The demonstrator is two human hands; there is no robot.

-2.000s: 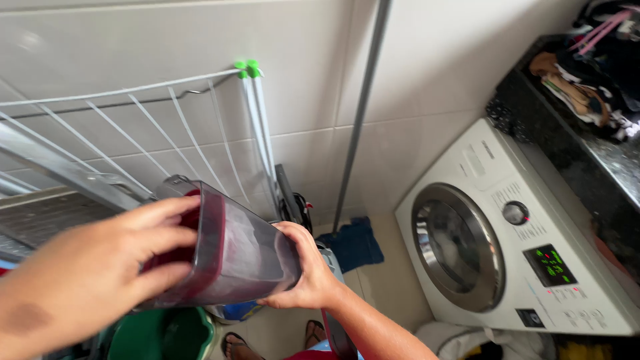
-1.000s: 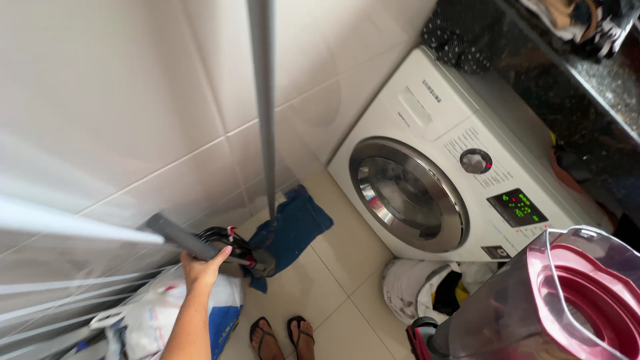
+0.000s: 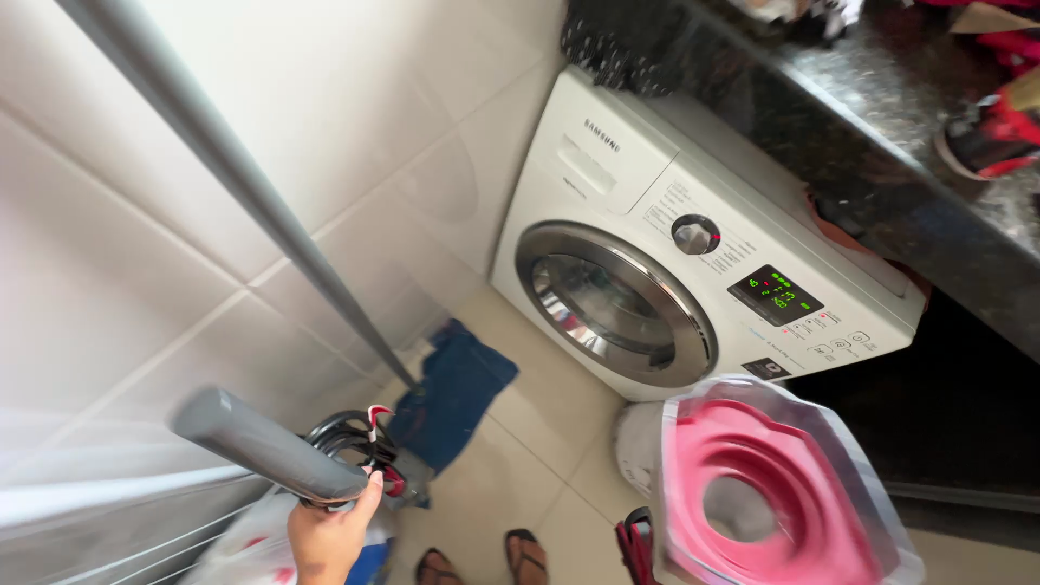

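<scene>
My left hand is closed around the lower end of a thick grey tube-shaped handle, at the lower left. Behind it are a coiled black cord and a red and grey part. At the lower right stands a clear plastic container with a pink inner piece that has a round opening. A dark red and black part lies just left of it. My right hand is out of view, so what it holds cannot be seen.
A white front-loading washing machine with a lit display stands under a dark stone counter. Blue denim cloth lies on the tiled floor by a grey pole. Drying-rack wires are at lower left, my sandalled feet below.
Two seconds ago both hands were on the clear container; one second ago my left hand was on the grey handle, with the container at the lower right. The view has turned toward the washing machine.
</scene>
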